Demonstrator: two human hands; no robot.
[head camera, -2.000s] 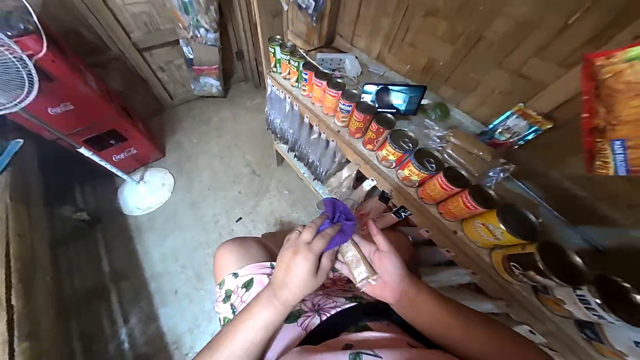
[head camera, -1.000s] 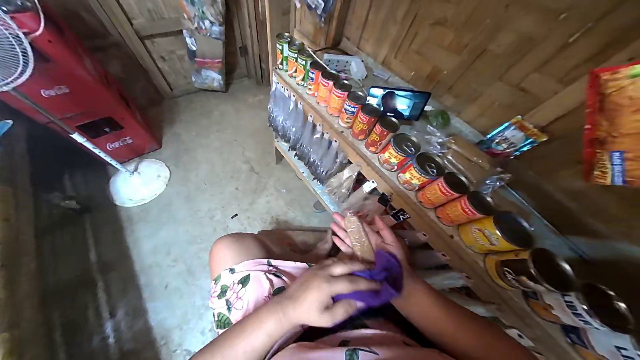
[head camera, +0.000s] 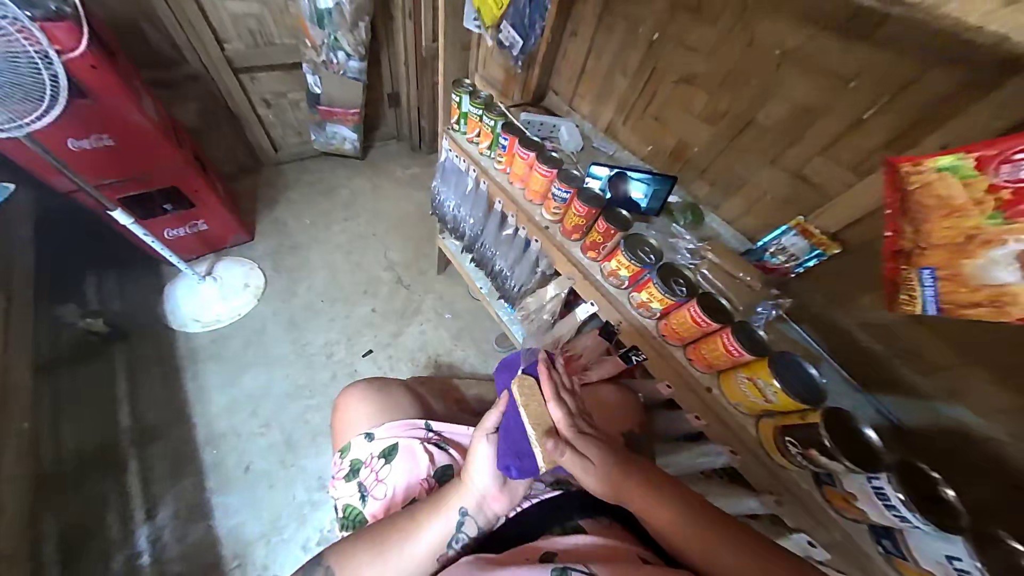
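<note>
A purple cloth (head camera: 514, 438) lies in my left hand (head camera: 490, 464), spread behind a long tan packet (head camera: 534, 418) with a grainy look; what is inside the packet I cannot tell. My right hand (head camera: 578, 436) presses on the packet from the right side, fingers stretched along it. Both hands are over my lap, above a pink floral garment (head camera: 384, 472). Part of the cloth shows beyond the packet's upper end, near my right fingertips.
Food cans (head camera: 692, 318) line a wooden shelf (head camera: 552, 232) at the right, with clear plastic packs (head camera: 500, 248) hanging below. Behind the cans stands a lit phone (head camera: 630, 189). A white fan base (head camera: 214, 293) and red crates (head camera: 152, 152) are at the left.
The cloth was over the packet's upper end, then under my left hand at its lower end. Now it lies behind the packet, with a hand on either side.
</note>
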